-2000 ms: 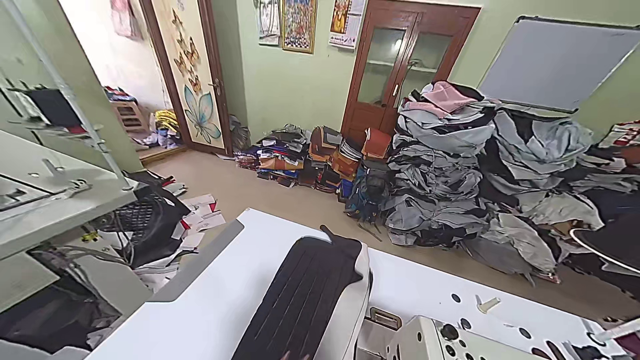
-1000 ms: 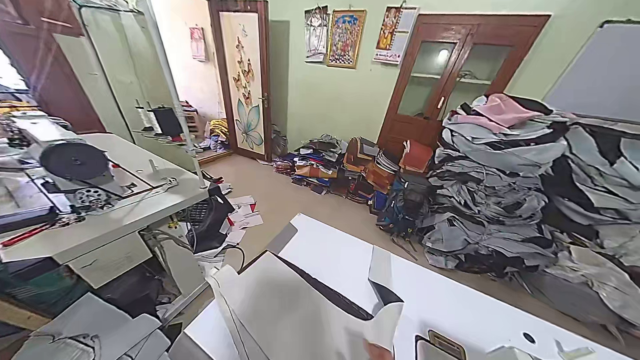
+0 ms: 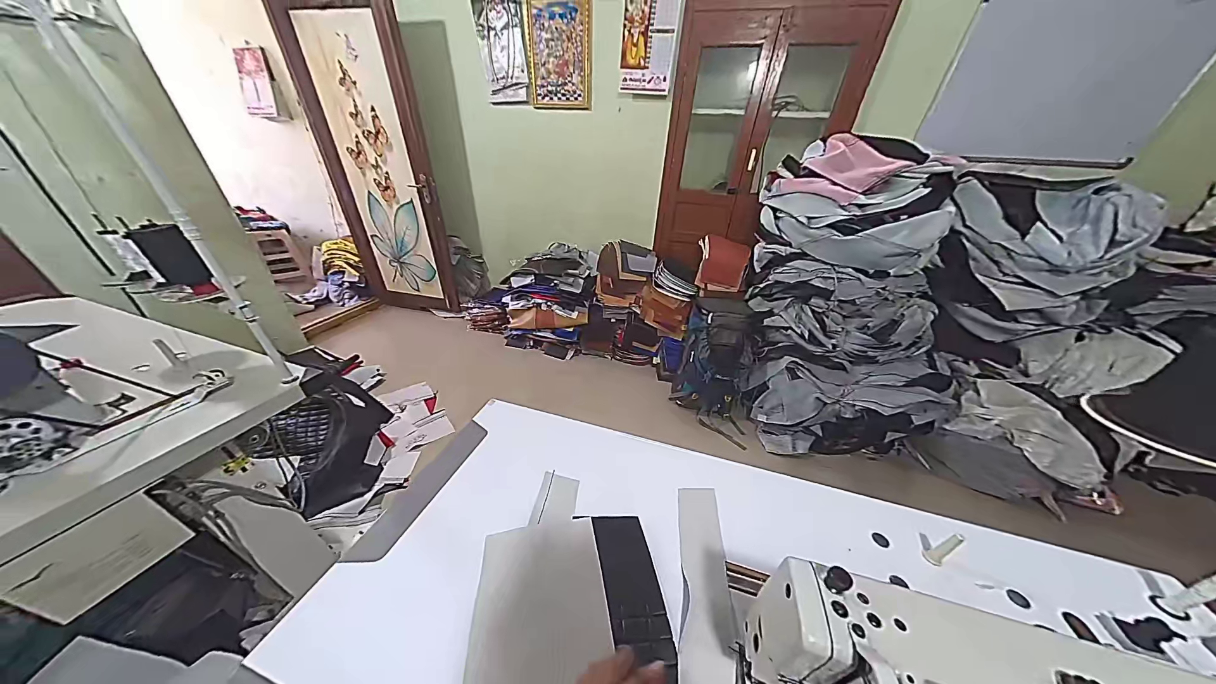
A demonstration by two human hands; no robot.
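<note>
At the bottom edge, a blurred part of one hand (image 3: 622, 668) shows its fingertips on a black strip (image 3: 632, 579) of a sewn piece. Which hand it is cannot be told, nor whether it grips. The piece's pale grey fabric panel (image 3: 541, 608) lies left of the strip on the white table (image 3: 408, 541). A grey fabric strip (image 3: 701, 560) lies to the right, beside the head of a white sewing machine (image 3: 803, 617). No other hand can be made out.
Another sewing machine table (image 3: 142, 446) stands at left, with a thread stand (image 3: 180, 209) behind. Beyond the white table are stacked leather-like pieces (image 3: 655, 294) and a tall heap of grey and black fabric (image 3: 845, 304). A small spool pin (image 3: 942, 548) stands on the table at right.
The sewn piece has been turned over and laid differently; two seconds ago its black quilted side faced up, and one second ago a broad pale side did. The view has swung.
</note>
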